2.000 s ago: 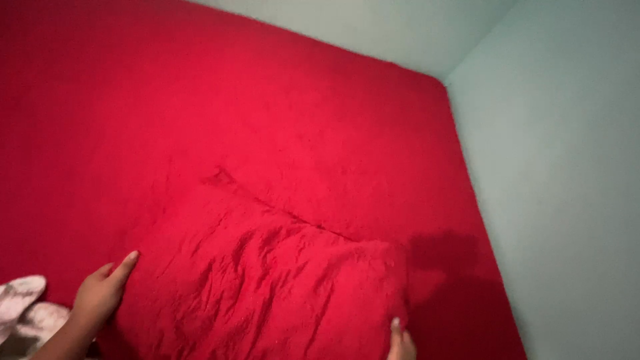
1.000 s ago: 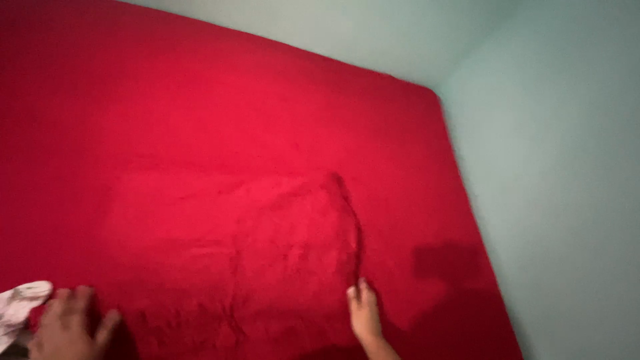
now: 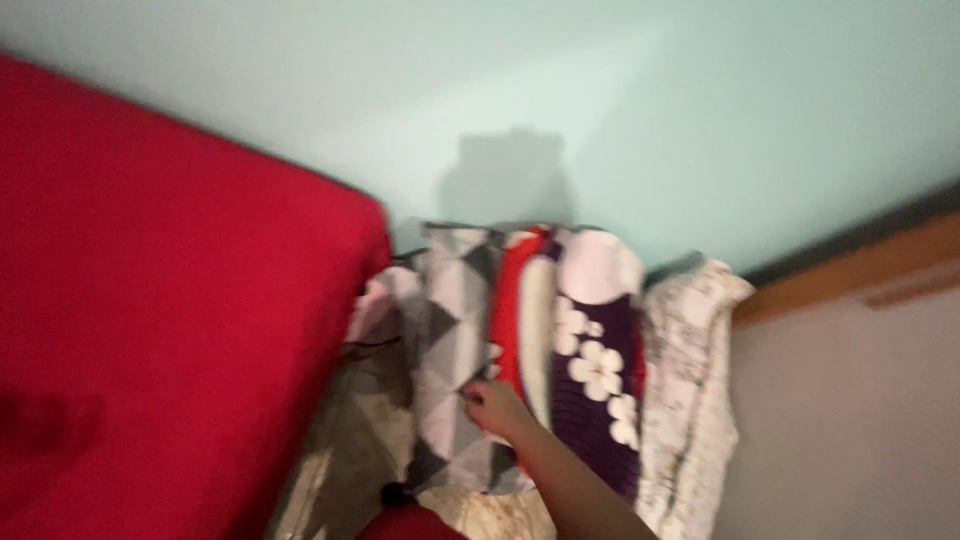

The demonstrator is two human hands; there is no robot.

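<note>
My right hand [image 3: 495, 409] reaches in from the lower right, its fingers on a cloth with a grey and white triangle pattern [image 3: 450, 352]. Blur hides whether the fingers pinch it. Right of that cloth hang a red cloth [image 3: 510, 307], a cream cloth [image 3: 536, 330] and a dark purple cloth with white flowers [image 3: 596, 367]. A pale patterned cloth [image 3: 682, 390] is at the far right of the row. My left hand is out of view.
A bed with a red sheet [image 3: 187, 300] fills the left side. Behind stands a pale green wall [image 3: 375, 97]. A brown wooden edge [image 3: 840, 270] is at the right. Patterned floor [image 3: 360, 420] shows beside the bed, and a red thing [image 3: 412, 521] at the bottom edge.
The view has swung right, from the bed to the hanging cloths. My right hand has left the red fabric on the bed and is at the grey and white cloth. My left hand has gone from view.
</note>
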